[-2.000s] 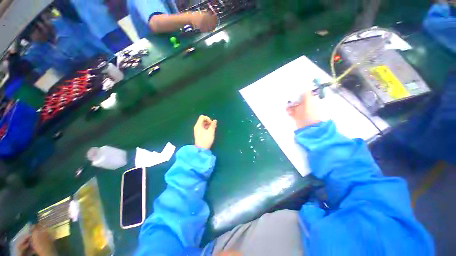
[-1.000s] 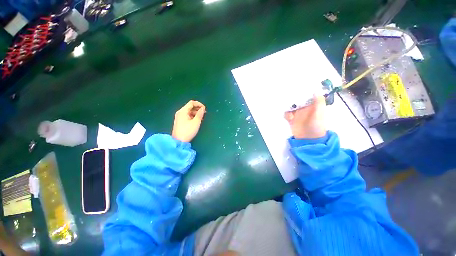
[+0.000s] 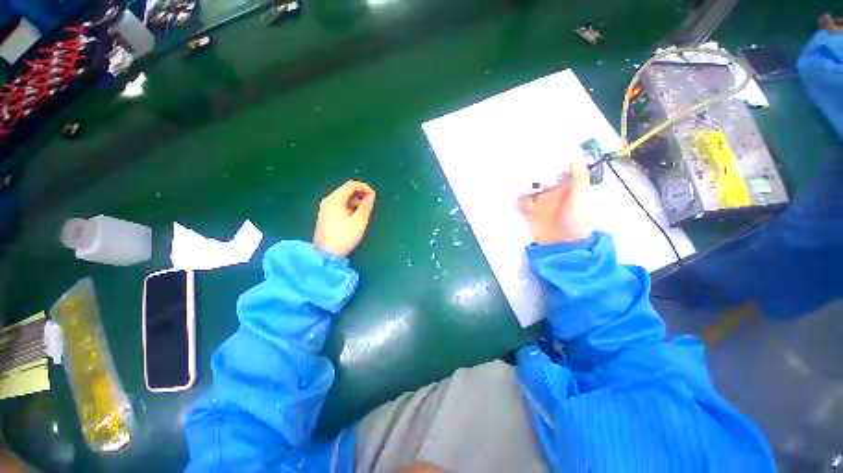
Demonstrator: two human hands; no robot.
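My right hand is closed around a whitish dispensing syringe over the white paper sheet. The syringe's green adapter sticks out behind the hand, with a yellowish air hose and a thin black cable leading from it. My left hand rests on the green bench left of the paper, its fingers curled with the thumb near the index finger. No object shows in it.
A grey dispenser box stands right of the paper. To the left lie a white wipe, a smartphone, a white bottle and a bag with yellow contents. Small units lie along the back. A person's blue sleeve shows upper right.
The view has turned and shifted, so neighbouring workers at the upper left have left the picture. Both hands keep much the same pose; the right still holds the syringe over the paper.
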